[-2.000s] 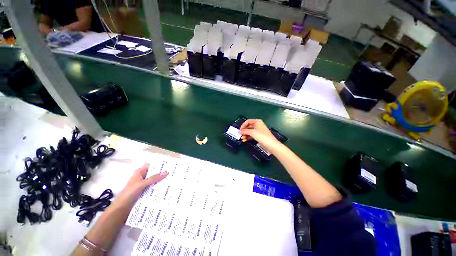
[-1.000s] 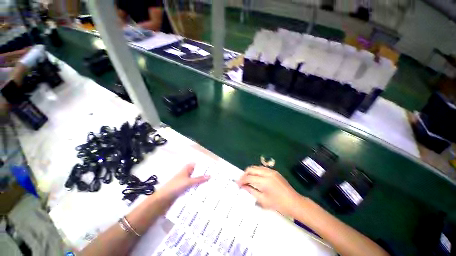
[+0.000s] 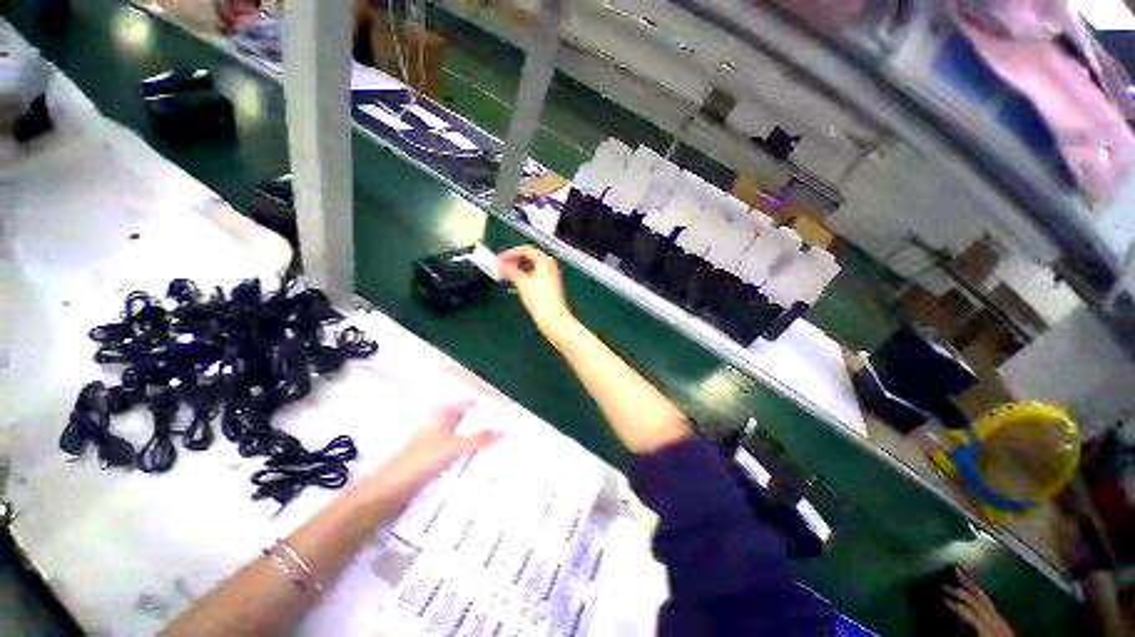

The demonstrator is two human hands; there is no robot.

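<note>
My right hand [image 3: 533, 276] is stretched out over the green conveyor belt [image 3: 386, 230]. Its fingertips pinch a small white label [image 3: 483, 259] at the top right edge of a black product box [image 3: 446, 281]; I cannot tell if the label touches the box. My left hand [image 3: 436, 446] lies flat on the upper left part of the label sheet [image 3: 498, 535], fingers apart, on the white bench.
Black cables [image 3: 218, 361] lie tangled at left. A pale post [image 3: 321, 149] stands between bench and belt. Labelled boxes [image 3: 809, 520] sit right. Open boxes [image 3: 678, 255] line the far side. A yellow fan [image 3: 1027, 454] and another person's hand [image 3: 977, 606] show at right.
My right hand has moved from the label sheet up and left to a box on the belt, now with a label at its fingertips. My left hand stays on the sheet. The view has tilted.
</note>
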